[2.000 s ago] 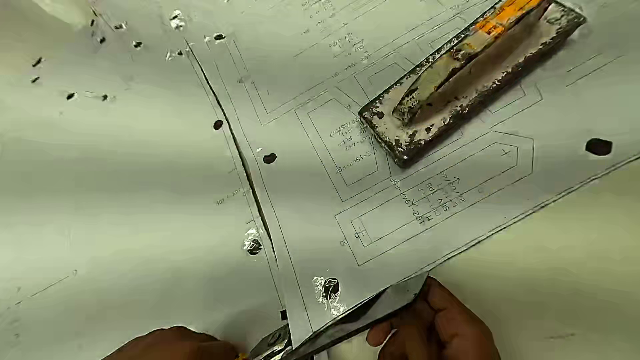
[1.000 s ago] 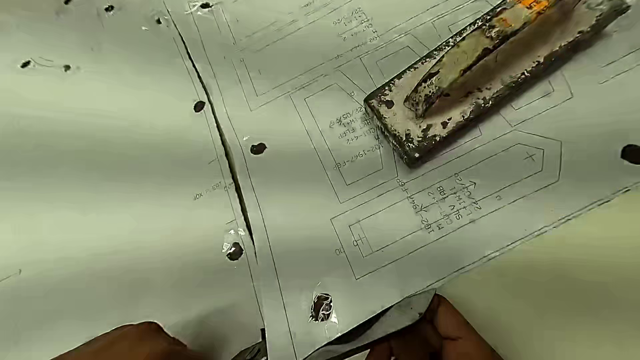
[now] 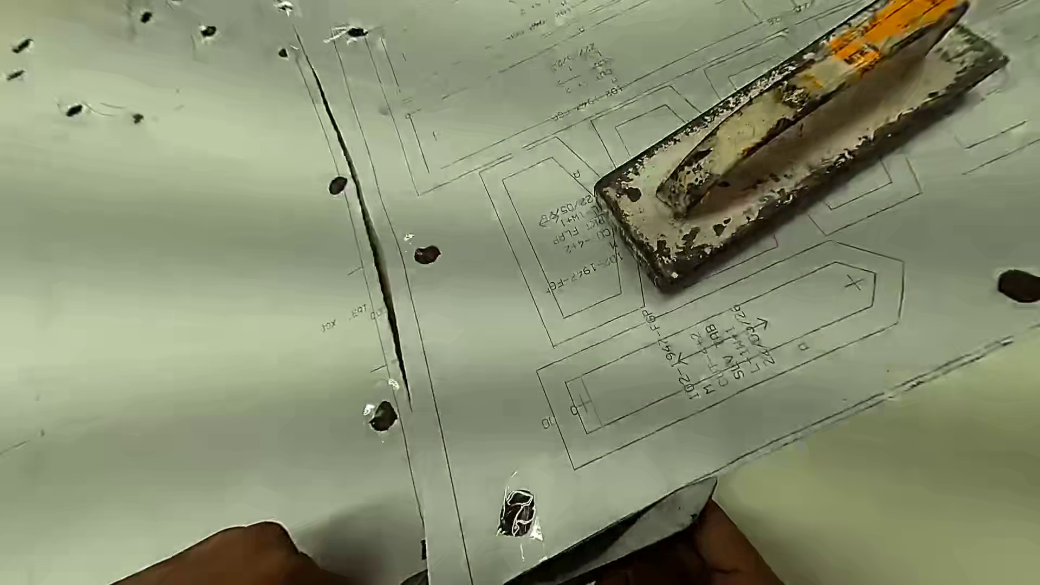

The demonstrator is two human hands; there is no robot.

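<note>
A large white paper sheet (image 3: 479, 439) bears drawn pattern outlines and handwriting, several dark holes and a long narrow slit (image 3: 375, 252). My left hand (image 3: 236, 559) lies at the bottom edge, left of the sheet's lower strip; its fingers are mostly cut off by the frame. Just right of it, a sliver of a dark metal tool (image 3: 416, 578) shows, too little to tell its kind. At bottom right, my right hand (image 3: 723, 548) grips a grey, turned-up flap (image 3: 650, 524) at the sheet's edge, with dark shadow beneath. Its other fingers are partly hidden.
A worn metal weight (image 3: 800, 154) with a raised handle, partly orange, rests on the sheet at upper right. The sheet's lower right edge (image 3: 886, 396) slants across a pale surface (image 3: 918, 504). Several torn holes (image 3: 209, 32) mark the upper left.
The metal tool beside my left hand, more visible two seconds ago, is now mostly cut off at the bottom edge. The view has shifted somewhat. My right hand remains at the flap.
</note>
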